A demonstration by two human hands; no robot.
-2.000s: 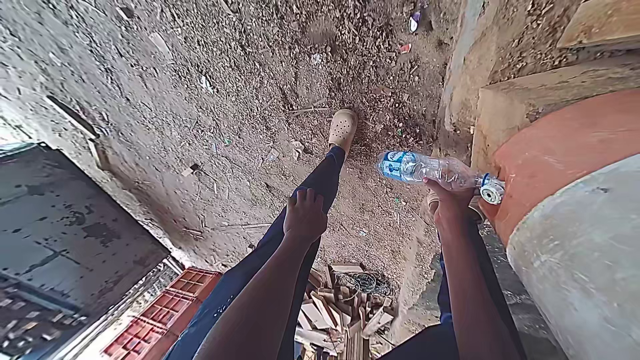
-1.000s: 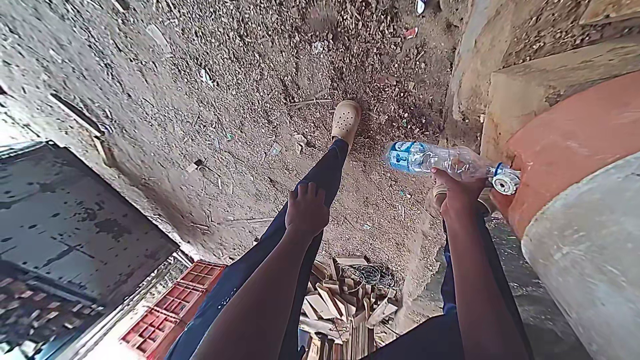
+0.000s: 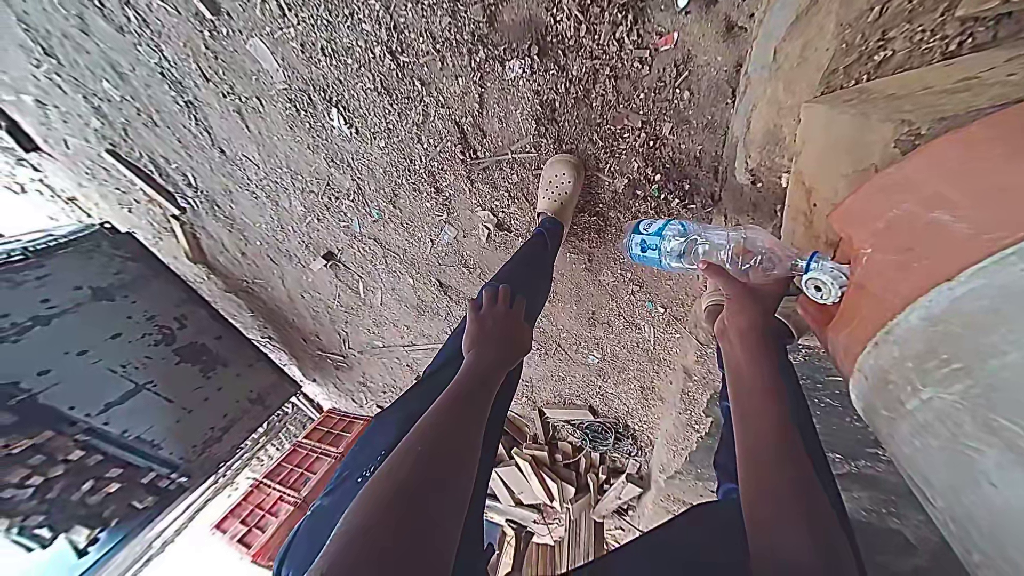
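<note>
My right hand point(image 3: 748, 296) is closed around the middle of a clear plastic bottle point(image 3: 696, 246) with a blue label, which lies nearly level in the view. The bottle's mouth, with a blue ring, sits at a white tap point(image 3: 824, 278) on a terracotta-coloured vessel point(image 3: 944, 200). Whether water runs into the bottle I cannot tell. My left hand point(image 3: 498, 328) rests flat on my dark-trousered leg near the knee and holds nothing.
Littered bare ground point(image 3: 384, 192) spreads ahead. Scrap wood pieces point(image 3: 552, 480) lie heaped near my feet, with tangled wire point(image 3: 604, 436) on them. A red crate point(image 3: 292, 488) and a dark weathered panel point(image 3: 144, 320) are at left. A masonry ledge point(image 3: 864, 128) stands behind the vessel.
</note>
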